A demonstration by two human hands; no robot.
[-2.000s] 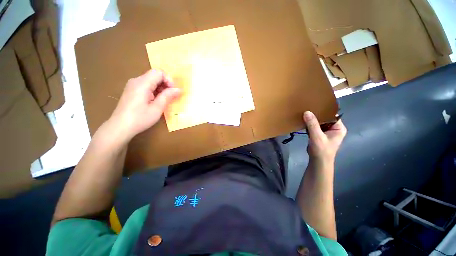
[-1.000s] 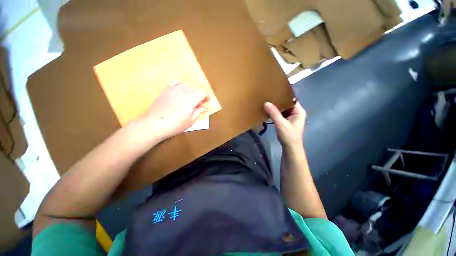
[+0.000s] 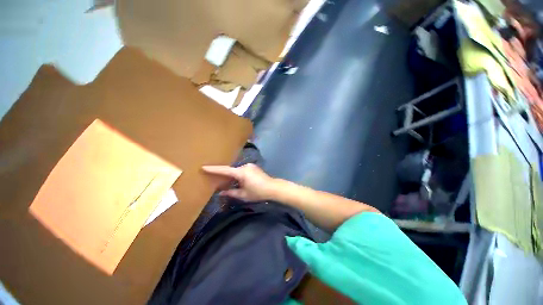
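Note:
The brown garment panel [image 3: 172, 113] lies in front of me at the left, with a notched far edge and its near right edge over my lap. A pale orange square pocket piece [image 3: 98, 190] lies on it, with a dashed stitch line near its lower right side. A white corner [image 3: 162, 207] shows from under that side. My right hand [image 3: 241, 181] is at the panel's near right edge, one finger stretched over its top and the others at or under the edge. No tool is visible in it. My left hand is out of the picture.
More brown panels [image 3: 172, 30] lie beyond the working panel, with white pieces among them. Dark grey floor [image 3: 333, 113] runs to the right. A metal frame [image 3: 431, 107] stands there, beside a long table with yellow-green fabric [image 3: 503, 196].
The view has swung to the right, so the panel and orange square sit further left and turned. My left hand has left the picture. My right hand sits further along the panel's near edge.

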